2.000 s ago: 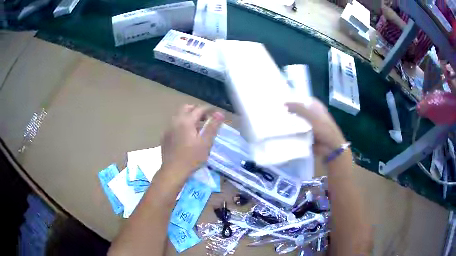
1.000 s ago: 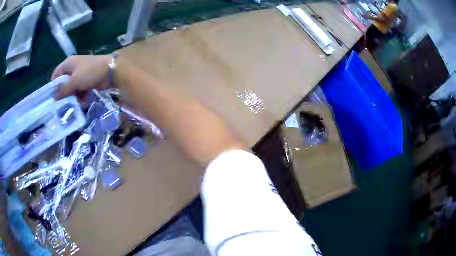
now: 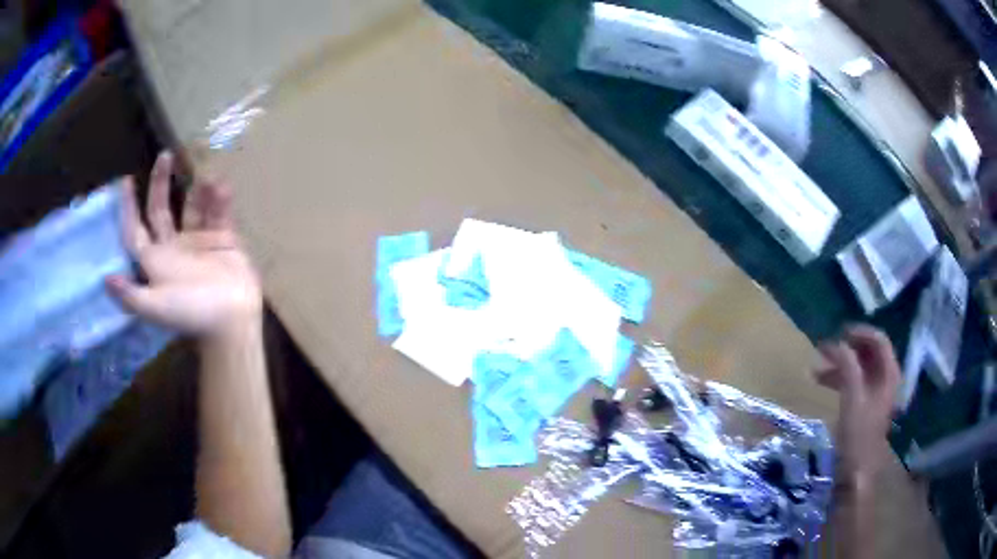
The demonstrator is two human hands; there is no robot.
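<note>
My left hand [image 3: 197, 268] is off the bench's left edge, palm up with fingers spread. A blurred pale bluish tray-like piece [image 3: 55, 289] lies just beyond its fingertips, not gripped. My right hand [image 3: 864, 371] is at the bench's right side by the belt, fingers loosely curled and apart, with nothing visible in it. White leaflets [image 3: 514, 295] and light blue cards [image 3: 505, 431] lie spread mid-bench. Nearer me is a pile of clear-wrapped parts [image 3: 711, 470], with small black cables [image 3: 603, 420] at its left side.
White retail boxes [image 3: 754, 175] lie on the green belt [image 3: 612, 120] beyond the bench, with more white pieces [image 3: 888, 253] to the right. Tape patches [image 3: 235, 118] shine on the brown bench cover. A blue-edged container [image 3: 38, 82] is at upper left. A grey metal bar is at right.
The view has swung from the right side back left. My right hand no longer holds the tray. My left hand now shows open beyond the bench edge, beside the pale piece.
</note>
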